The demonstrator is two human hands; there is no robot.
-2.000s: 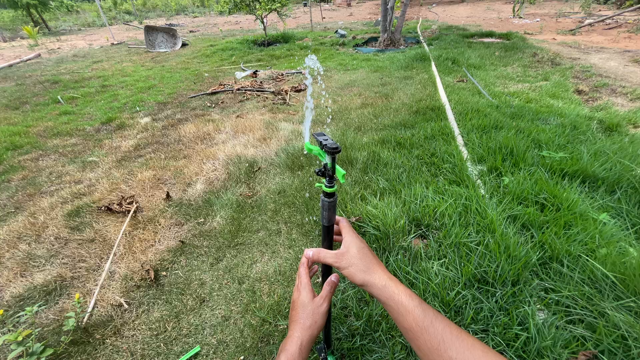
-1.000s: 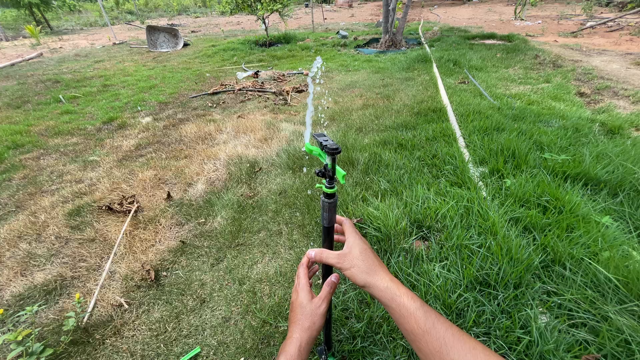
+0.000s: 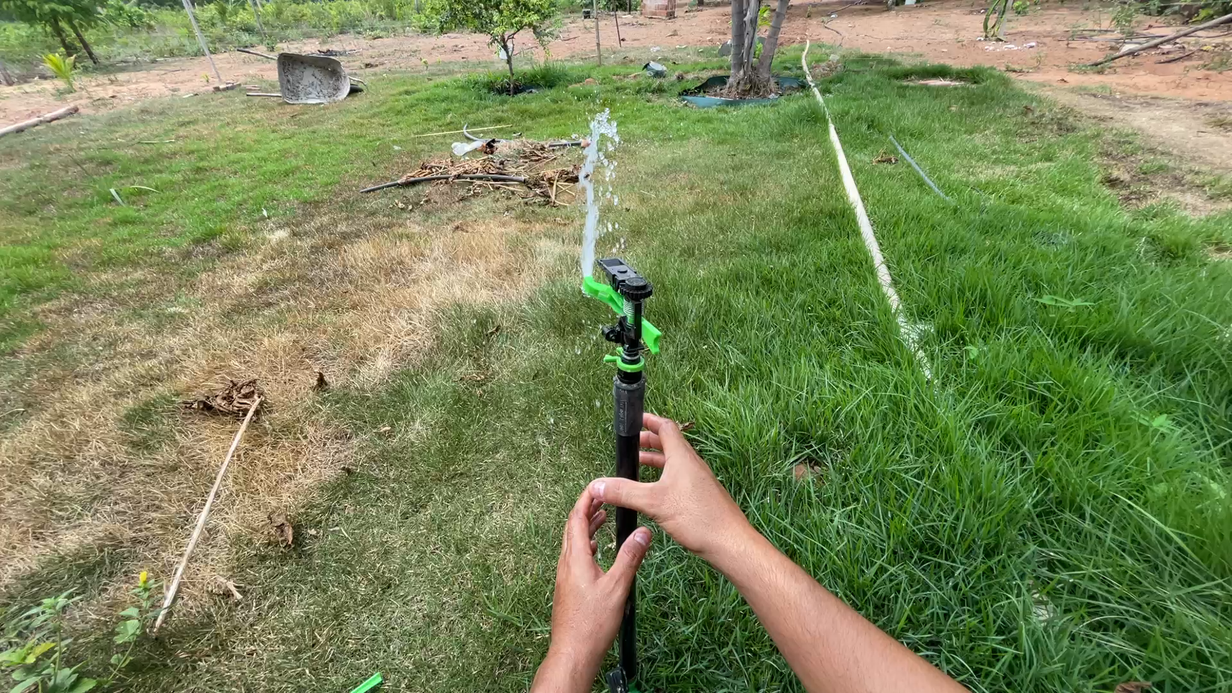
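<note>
A black and green impact sprinkler head (image 3: 626,308) tops an upright black riser pipe (image 3: 627,462), and water (image 3: 592,192) spurts up from its left side. Around the pipe, below the grey coupling (image 3: 628,406), my right hand (image 3: 679,486) curves loosely, thumb in front and fingers partly behind. My left hand (image 3: 592,592) is lower, beside the pipe on its left, its thumb near it. The fingers of both hands are spread; whether either touches the pipe cannot be told. The pipe's foot is out of frame.
A pale hose (image 3: 857,207) runs across the grass at right. A dry stick (image 3: 207,510) lies at left. Farther off are a pile of dry branches (image 3: 481,178), a tipped wheelbarrow (image 3: 313,79) and a tree trunk (image 3: 746,48). A green piece (image 3: 367,683) shows at the bottom edge.
</note>
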